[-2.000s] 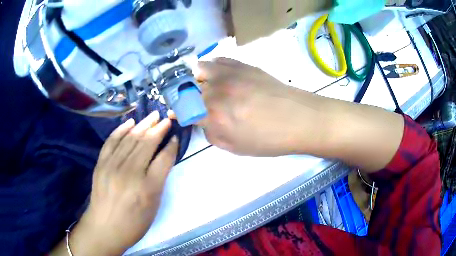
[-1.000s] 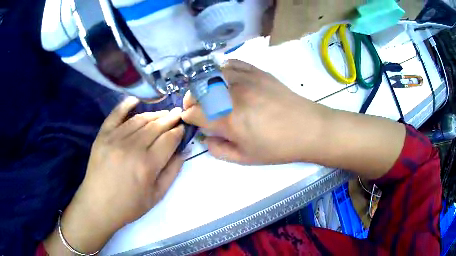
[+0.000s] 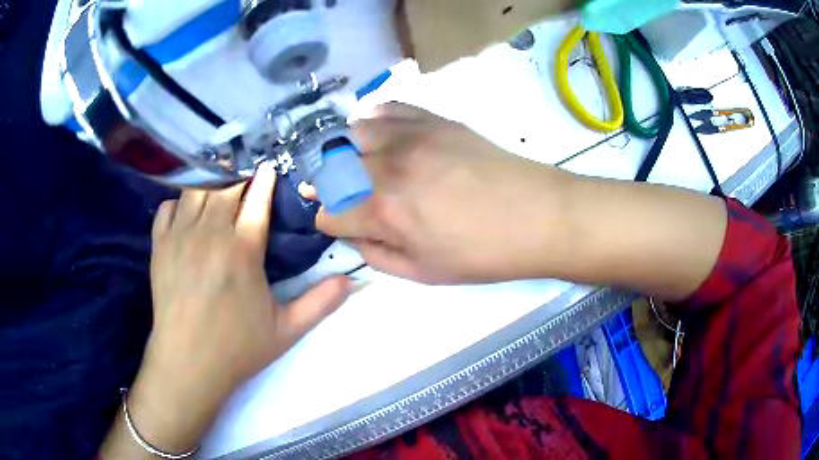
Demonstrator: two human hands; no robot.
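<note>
The navy garment (image 3: 72,260) spreads over the left side and reaches under the white sewing machine head (image 3: 193,67). My left hand (image 3: 215,278) lies on the cloth, fingertips close to the needle area and thumb spread to the right over the white table. My right hand (image 3: 431,198) is curled at the cloth's edge, right of the needle area; its fingertips are partly hidden behind the blue-grey attachment (image 3: 341,180). The needle itself cannot be made out. A small pale cloth part (image 3: 314,272) shows between my hands.
Yellow-and-green-handled scissors (image 3: 588,81) and a small orange-handled tool (image 3: 723,120) lie at the back right. Dark cords cross the table there. A tape rule (image 3: 467,380) runs along the front edge. A blue crate (image 3: 633,359) stands below the table.
My left hand's fingers have straightened toward the needle area and its thumb has spread away. More navy cloth shows between the hands. My right hand stays beside the attachment. The camera view has shifted slightly.
</note>
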